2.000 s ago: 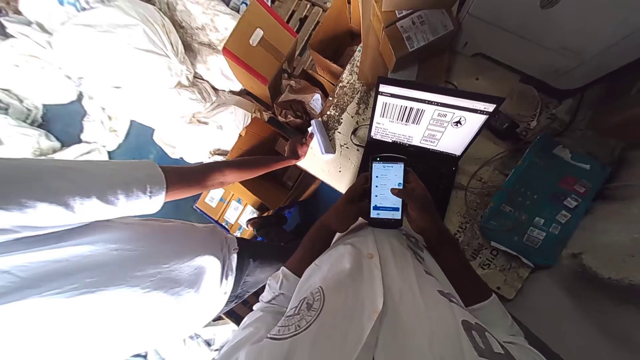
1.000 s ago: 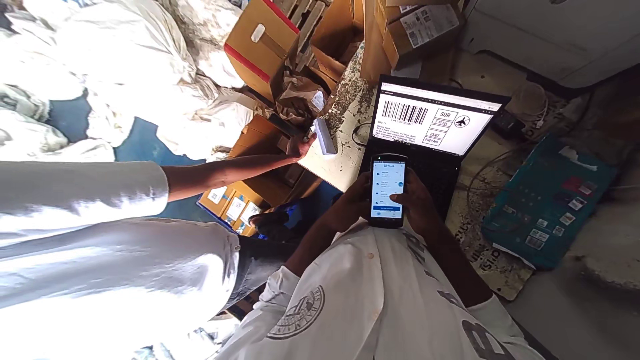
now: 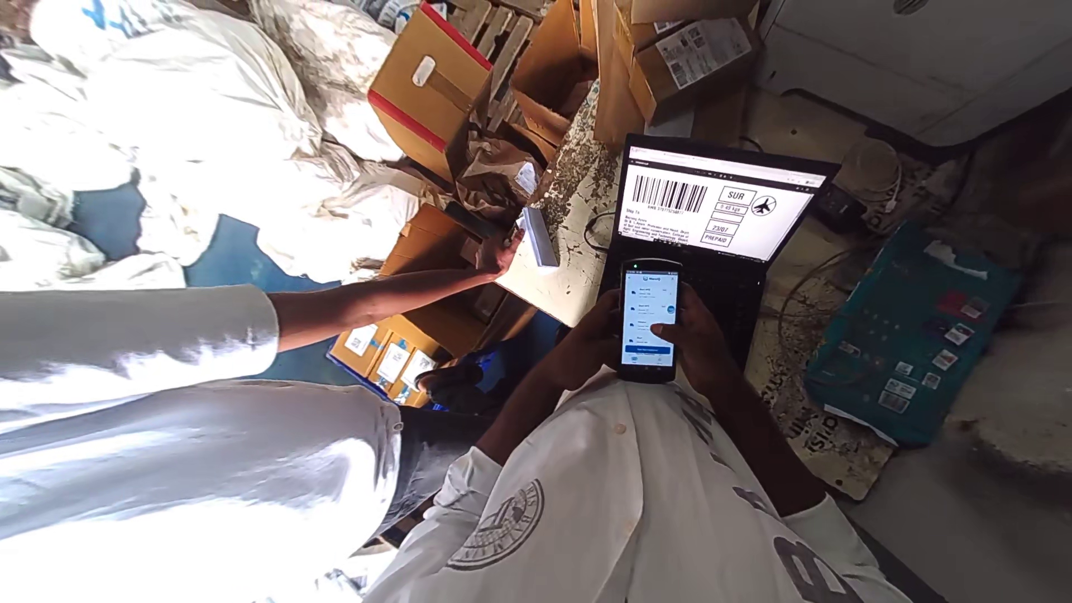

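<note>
A black smartphone [image 3: 650,322] with a lit screen is held upright between my two hands, close to my shirt front. My left hand [image 3: 593,335] grips its left side. Around its right edge lies my right hand [image 3: 697,335], the thumb over the screen. Just beyond the phone stands an open black laptop [image 3: 712,205] on the worn table; its screen shows a shipping label with a barcode, and the phone and hands hide part of the keyboard. To the left, a co-worker's hand [image 3: 500,251] rests by a small white box [image 3: 538,237] at the table's edge.
Open cardboard boxes [image 3: 435,84] stand beyond the table's left side, near large white sacks [image 3: 193,109]. A labelled carton [image 3: 695,63] is at the back. On the right lies a teal package [image 3: 904,335] with stickers, near cables. A co-worker in white stands at my left.
</note>
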